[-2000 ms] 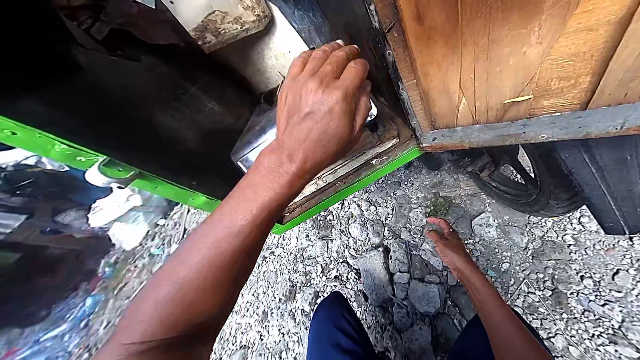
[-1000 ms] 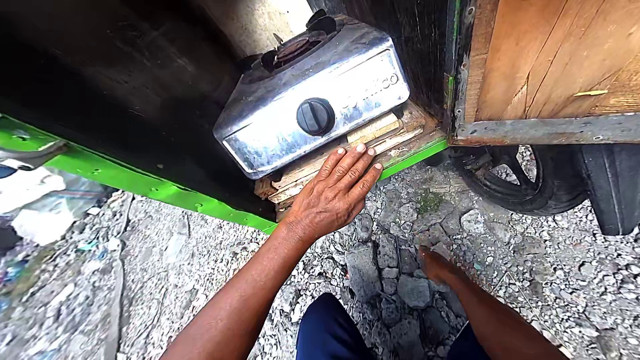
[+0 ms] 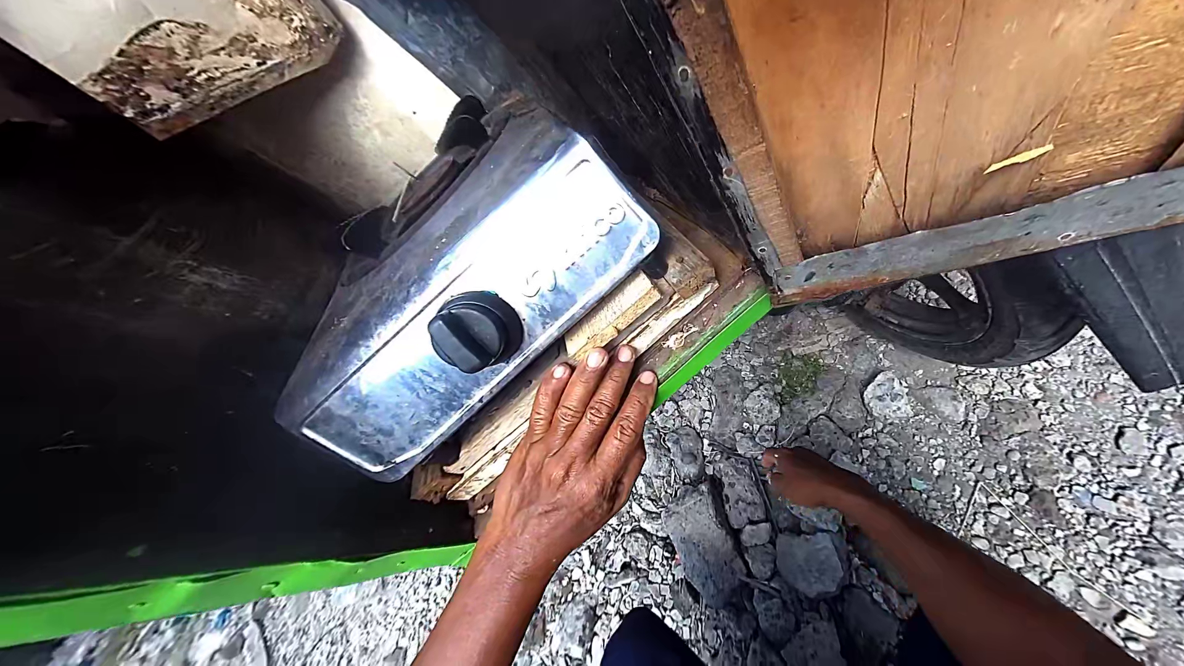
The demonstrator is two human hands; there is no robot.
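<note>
A metal gas stove with a black control knob sits tilted on a stack of wood pieces inside a dark compartment. My left hand lies palm down, fingers stretched out, against the front edge of the wood just below the stove, and grips nothing that shows. The stove's burner is partly visible at its top. My right hand hangs low over the stony ground, away from the stove; its fingers look curled, and whether it holds something cannot be made out.
A green edge strip borders the compartment. Wooden panels with a metal-like rail stand at the upper right, above a black wheel. A worn, pale slab is at the upper left. Broken stones and gravel cover the ground.
Two seconds ago my left hand was on top of the stove, covering much of it; it has moved down to the wood at the front edge. My right hand stays low.
</note>
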